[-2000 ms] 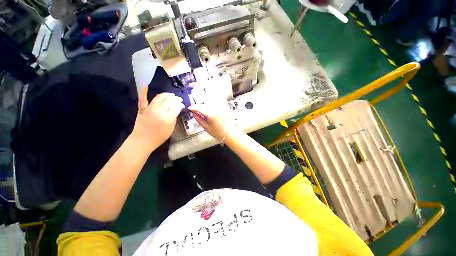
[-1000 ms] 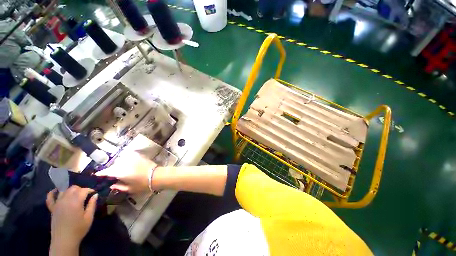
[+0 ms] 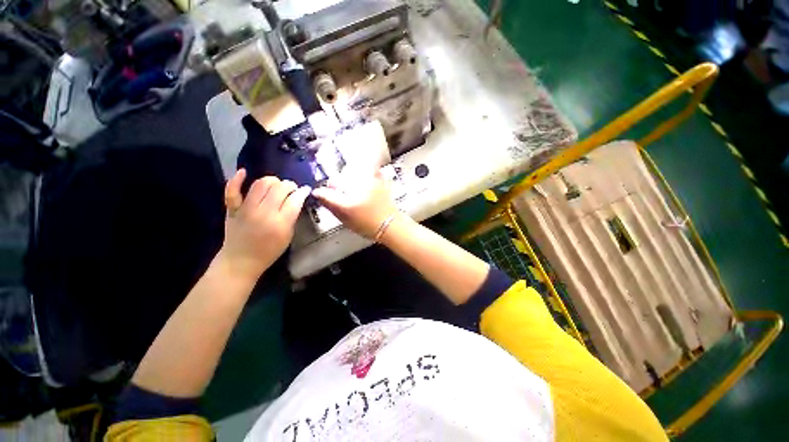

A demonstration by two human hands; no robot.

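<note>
The overlock machine (image 3: 251, 78) has a lit needle area, with dark cloth (image 3: 272, 157) lying flat on its plate just in front of it. My left hand (image 3: 264, 216) is on the near edge of the cloth, its fingers bent and its fingertips pinching the edge. My right hand (image 3: 359, 203) meets it fingertip to fingertip and pinches the same edge close to the needle area. The small bit of cloth between the fingertips is mostly hidden. More dark cloth drapes over the side surface at the left.
A yellow trolley (image 3: 619, 250) with a beige slatted top stands at the right. A dark tray (image 3: 143, 73) with navy and red items is at the upper left. The worn off-white table (image 3: 493, 112) extends right of the machine. Yellow-black tape runs along the green floor.
The view has swung back left from the trolley side to the machine. Since the oldest frame, more dark cloth shows flat before the needle area; both hands remain at its edge.
</note>
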